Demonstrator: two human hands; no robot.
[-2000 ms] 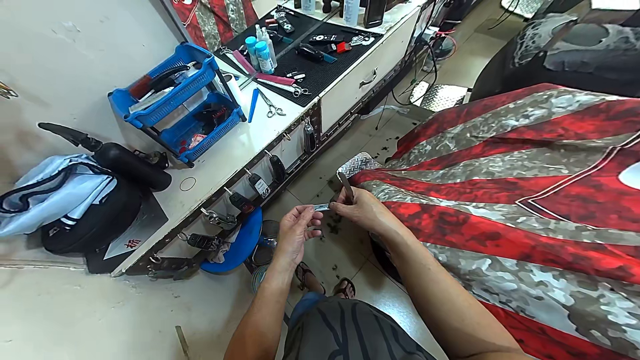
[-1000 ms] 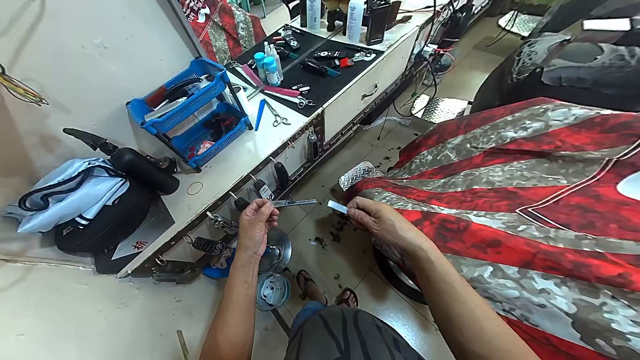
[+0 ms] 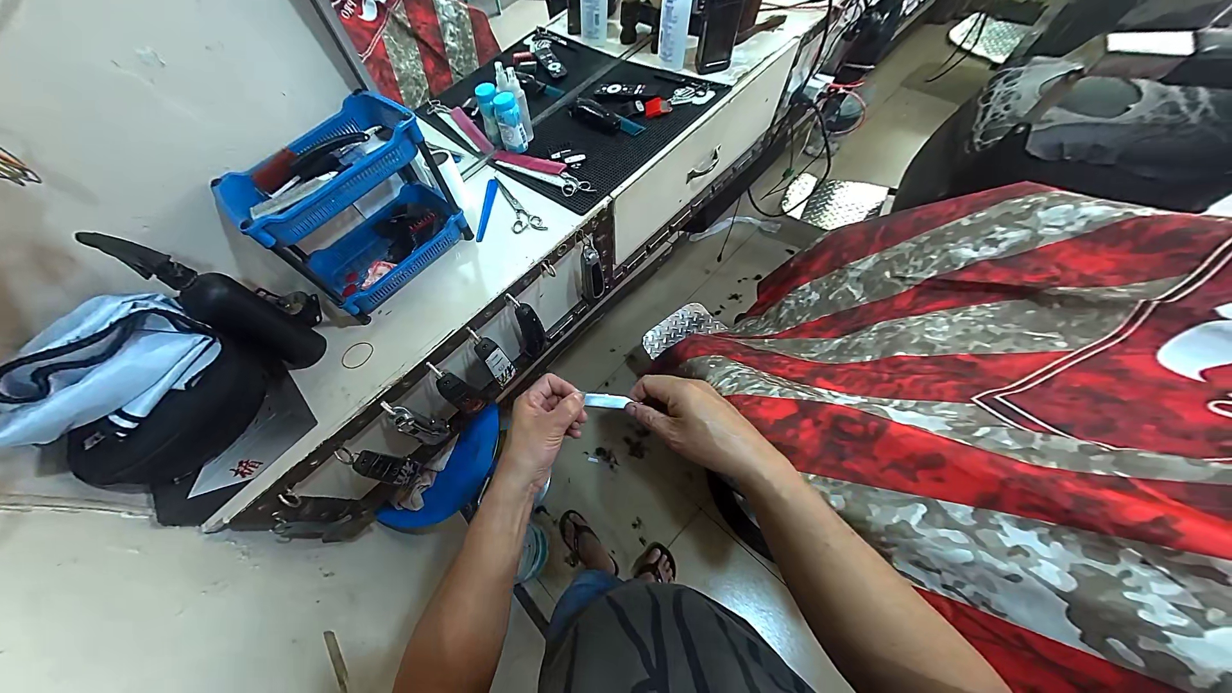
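Above the floor, my left hand (image 3: 546, 423) pinches one end of a small flat white strip (image 3: 606, 400), which could be paper or a wrapper. My right hand (image 3: 688, 419) grips its other end between thumb and fingers. What else lies inside either hand is hidden. Just right of my right hand spreads a red and camouflage-patterned barber's cape (image 3: 866, 404). On the white counter beyond my left hand are hairdressing scissors (image 3: 523, 210) and a blue comb-like strip (image 3: 487, 210).
A two-tier blue plastic basket (image 3: 332, 197) stands on the counter (image 3: 423, 308). Hair clippers (image 3: 595, 115) and spray bottles (image 3: 510, 120) rest on a black mat. Electric clippers or keys hang along the counter's edge. A metal footrest (image 3: 681, 327) and a blue stool seat (image 3: 452, 472) are nearby.
One second ago my hands were apart, the left with a slim metal tool, the right with the white strip. They have come together at the strip; the metal tool no longer shows.
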